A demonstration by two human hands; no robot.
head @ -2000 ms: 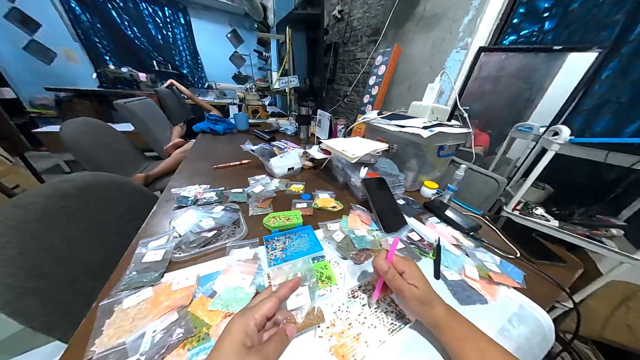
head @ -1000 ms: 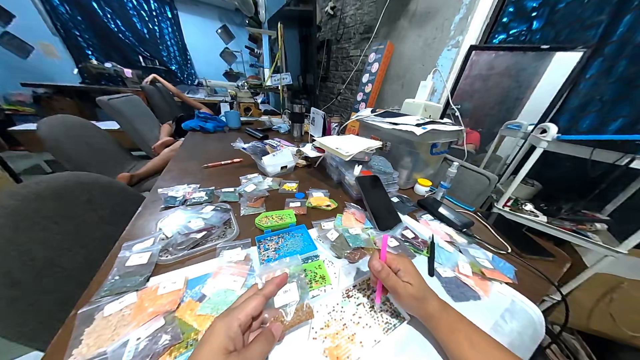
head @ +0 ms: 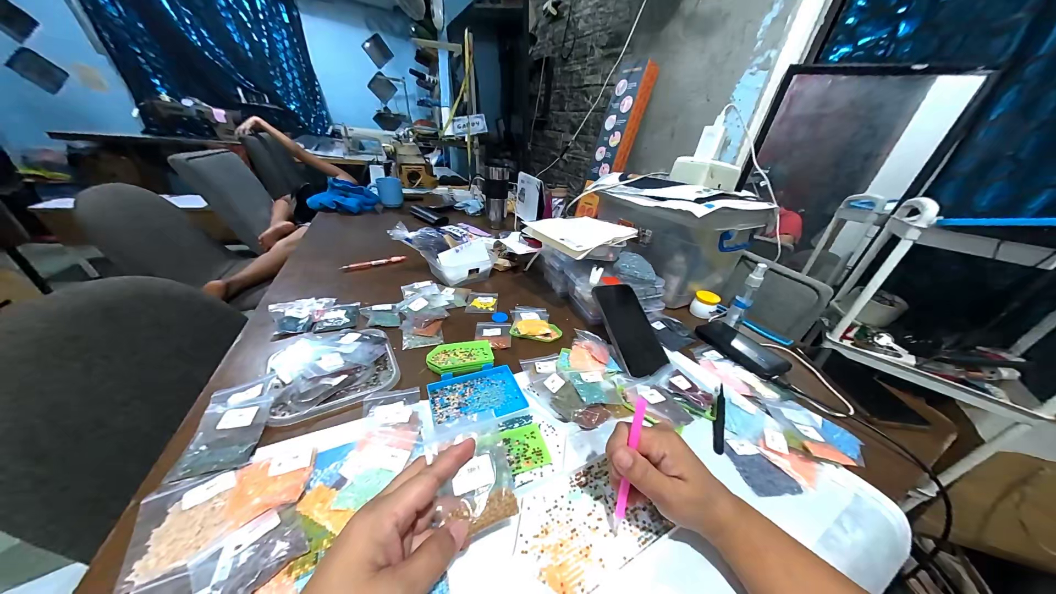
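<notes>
My right hand [head: 668, 474] grips a pink pen-shaped applicator [head: 633, 458], its tip down on a white sheet dotted with small beads [head: 569, 528]. Beside that sheet, my left hand [head: 396, 528] is at a small clear zip bag of brown beads [head: 492, 505]; its fingers partly hide the bag, and whether they hold it I cannot tell. Behind the bag lie a green tray with dark beads [head: 526, 448] and a blue tray of mixed beads [head: 478, 396]. A green tray of beads [head: 460, 356] sits farther back. A black pen [head: 718, 421] is right of my right hand.
Bead bags [head: 198, 528] spread at left, near a clear plastic tub [head: 388, 371]. A black phone [head: 629, 330] leans by the bags at centre right. A power bank [head: 744, 348] with cables lies right, a storage box [head: 685, 239] behind. Across the table, a person's legs [head: 264, 264] rest on a chair.
The pink applicator's tip has come down onto the beaded sheet, and my right hand has tilted with it. My left hand stays near the bag of brown beads.
</notes>
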